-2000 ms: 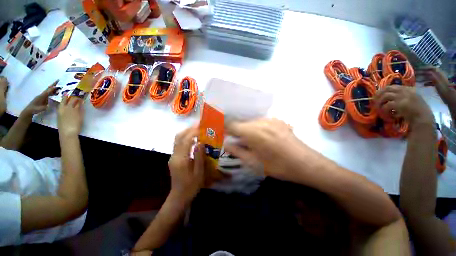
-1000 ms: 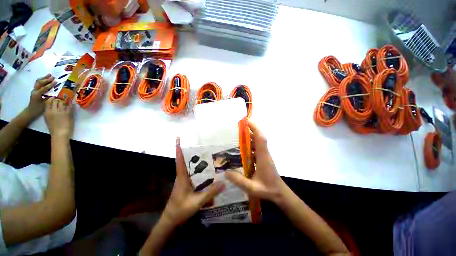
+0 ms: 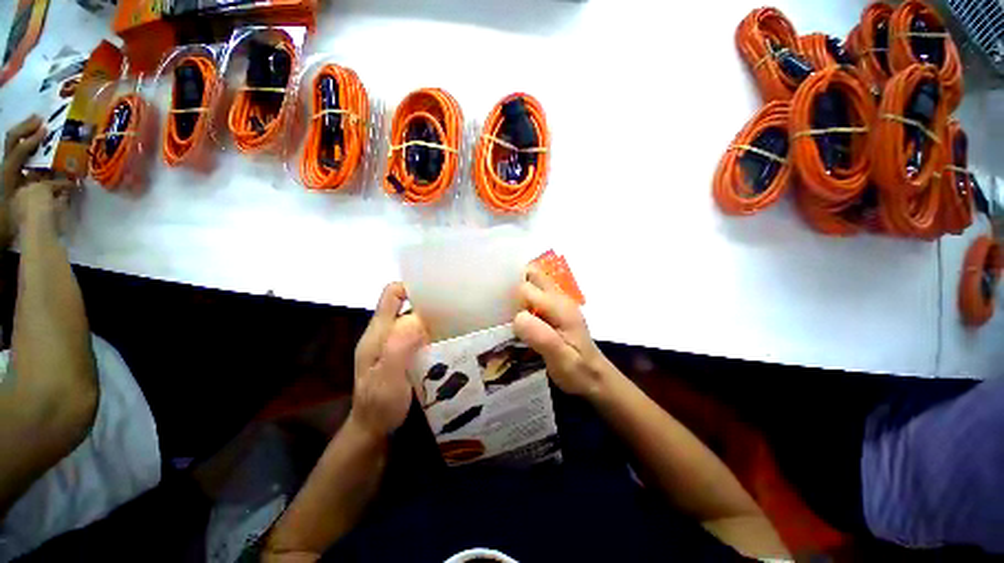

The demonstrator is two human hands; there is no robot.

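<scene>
A retail box, white with black product pictures, is held over my lap at the table's front edge. Its plain grey-white flap stands up at the far end, and a small orange flap shows at the right. My left hand grips the box's left side near the flap's base. My right hand grips the right side, fingers at the orange flap. The inside of the box is hidden.
Several coiled orange cables stand in a row beyond the box, some in clear plastic. A cable pile lies at right. Orange boxes are at back left. A person's arm is at left; a purple sleeve is at right.
The box has turned more face-up, and both hands have moved to its far corners by the flap. The view has shifted, so the cable row shows fully and the grey stack is nearly out.
</scene>
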